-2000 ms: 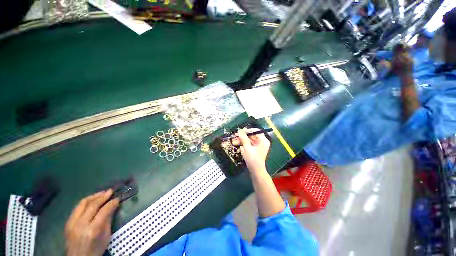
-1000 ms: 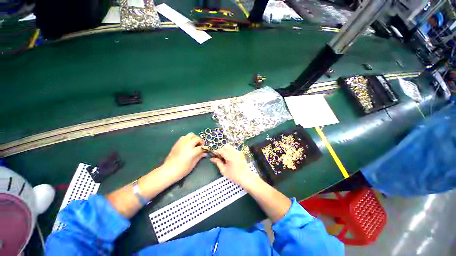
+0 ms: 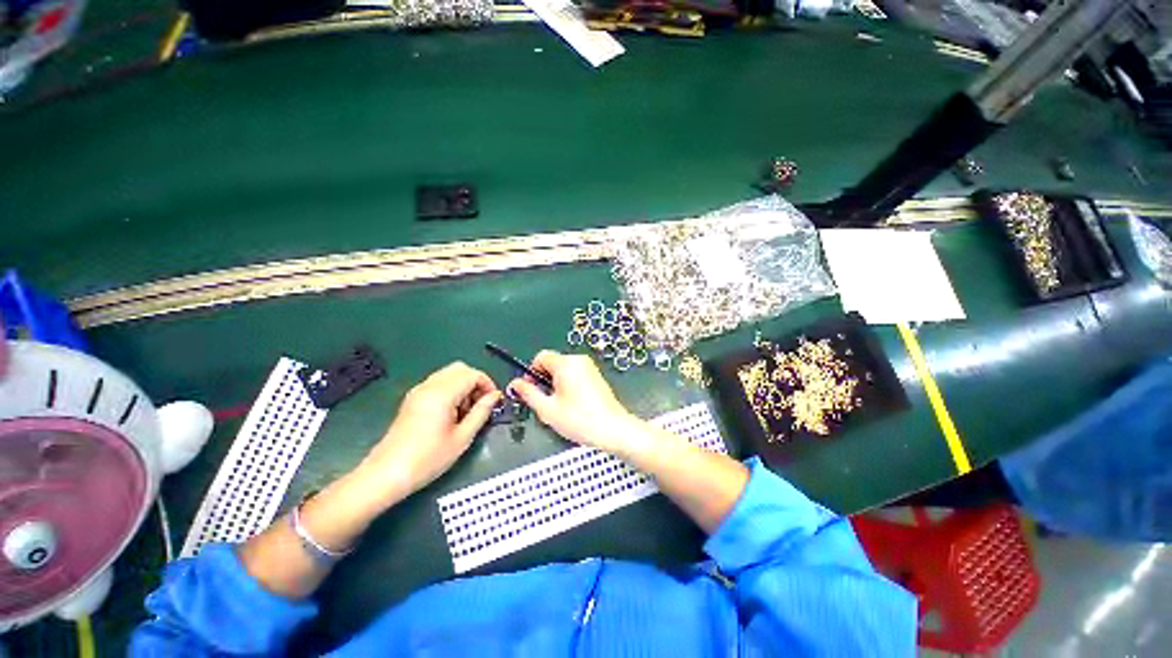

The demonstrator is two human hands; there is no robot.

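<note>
My left hand [image 3: 443, 418] is over the green bench with thumb and fingertips pinched at a small black plastic housing [image 3: 510, 413], partly hidden by the fingers. My right hand [image 3: 575, 396] holds dark tweezers [image 3: 512, 363] slanting up to the left, its fingertips also at the housing. A white dot sheet [image 3: 566, 486] lies in front of me. Loose metal rings [image 3: 608, 332] lie behind my right hand, beside a clear plastic bag [image 3: 733, 270] of rings. A black tray [image 3: 887, 377] with small brass parts is at the right.
A second dot sheet [image 3: 261, 450] with a black housing [image 3: 350, 377] lies near the pink-and-white fan [image 3: 64, 476]. Beyond the pale rail [image 3: 347, 276] is another housing [image 3: 446, 202]. A metal post [image 3: 1028, 71], white paper [image 3: 893, 274], another parts tray [image 3: 1092, 244] and red stool [image 3: 990, 578] are right.
My right hand has left the parts tray and met my left hand. In the last second both moved from beside the ring pile closer to me, and the tweezers came into clear view. The camera view has turned.
</note>
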